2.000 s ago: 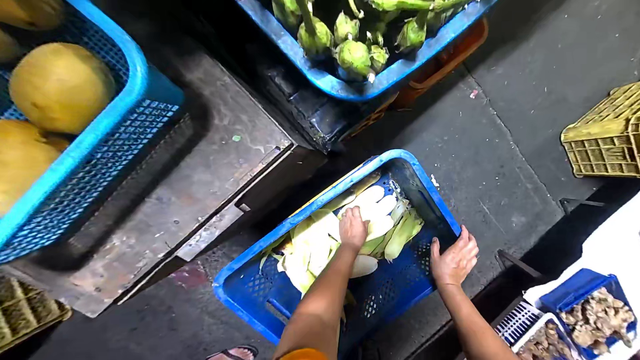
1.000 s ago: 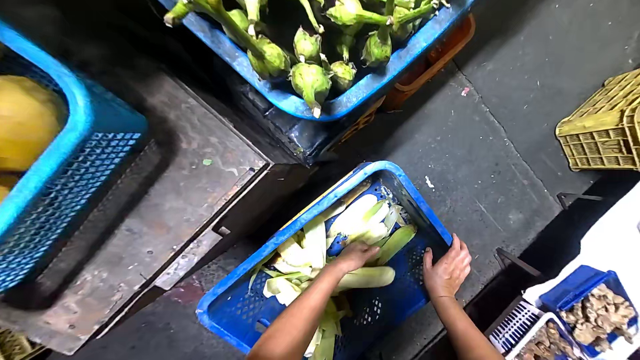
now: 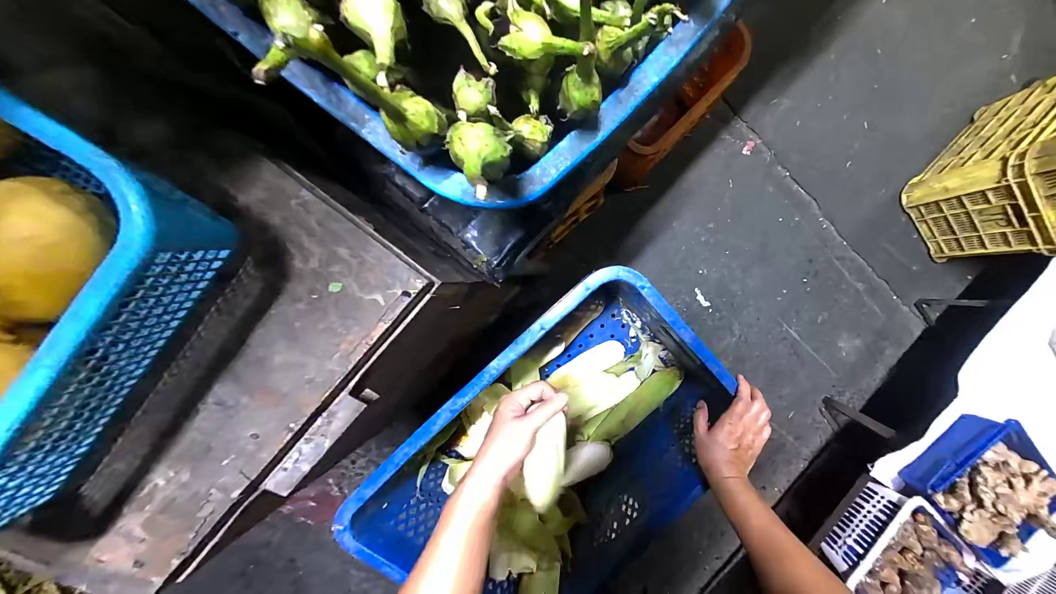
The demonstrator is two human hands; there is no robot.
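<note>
A blue plastic basket stands tilted in the frame, low in the head view. Pale green corn husks lie loose inside it, mostly along its left side and bottom. My left hand is above the husks, its fingers closed on a pale husk leaf that hangs toward the basket's near end. My right hand rests on the basket's right rim, fingers over the outside and thumb inside.
A blue crate of green-stemmed eggplants stands beyond. At left, a light blue basket of yellow fruit sits on a worn wooden surface. Yellow crate and baskets of ginger are at right.
My left hand has lifted from deep among the husks and now holds a husk leaf. The husks lie differently than before. My right hand stays at the rim.
</note>
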